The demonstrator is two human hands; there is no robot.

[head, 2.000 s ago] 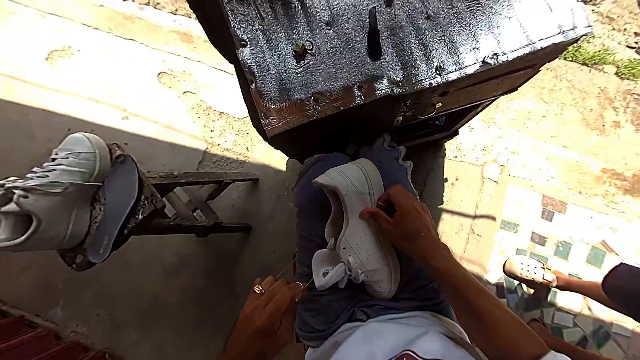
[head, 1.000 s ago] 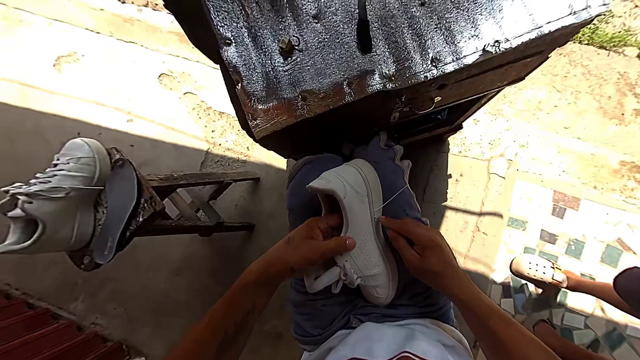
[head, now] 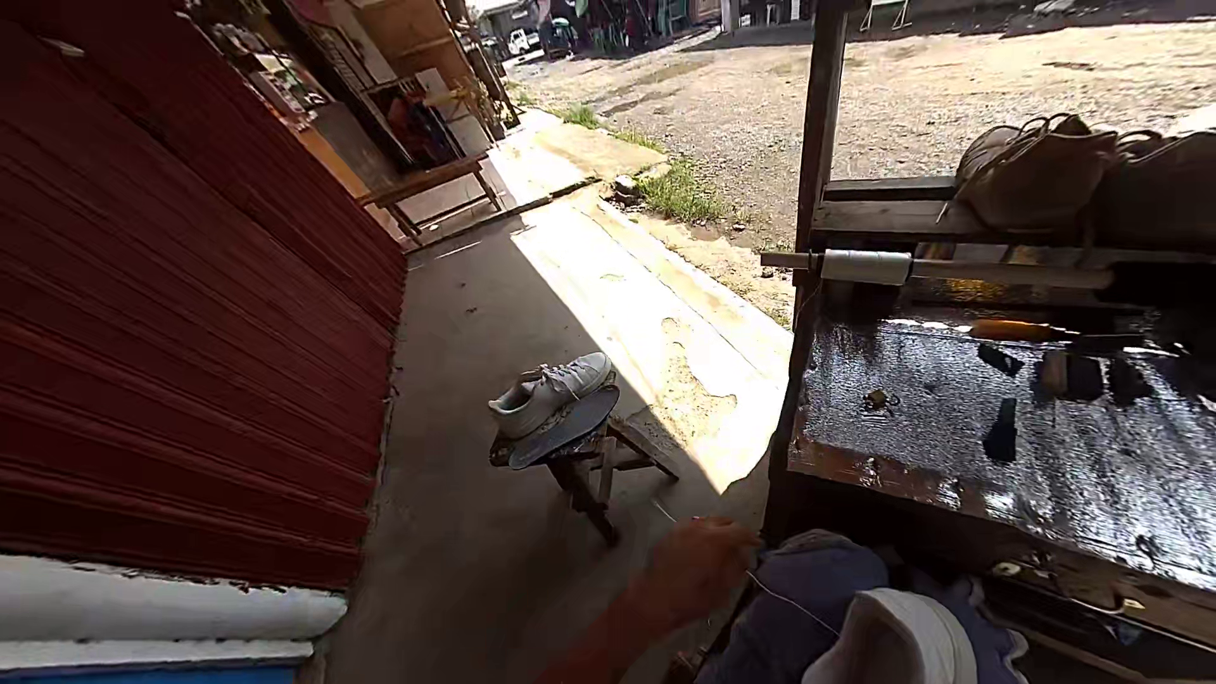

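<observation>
My left hand (head: 703, 565), blurred, is closed on a pale thread (head: 793, 603) to the left of my lap. The thread runs from the hand down to a white sneaker (head: 907, 632) resting on my thighs, partly cut off by the lower edge. A short end of thread sticks out beyond my fingers. My right hand is out of view. Past the left hand, a second white sneaker (head: 551, 394) stands on a small wooden stool (head: 606, 465), beside a dark grey insole (head: 567, 429).
At right is a metal-topped wooden bench (head: 912, 418) bearing an orange-handled tool (head: 1016, 330) and dark scraps. Behind it are a white thread spool (head: 866, 267) on a stick and brown shoes (head: 1035, 176) on a shelf. A red corrugated wall (head: 190, 313) lines the left.
The view has swung far to the left and up. My left hand has left the sneaker's opening and is now out to its left with the thread. My right hand has gone out of view.
</observation>
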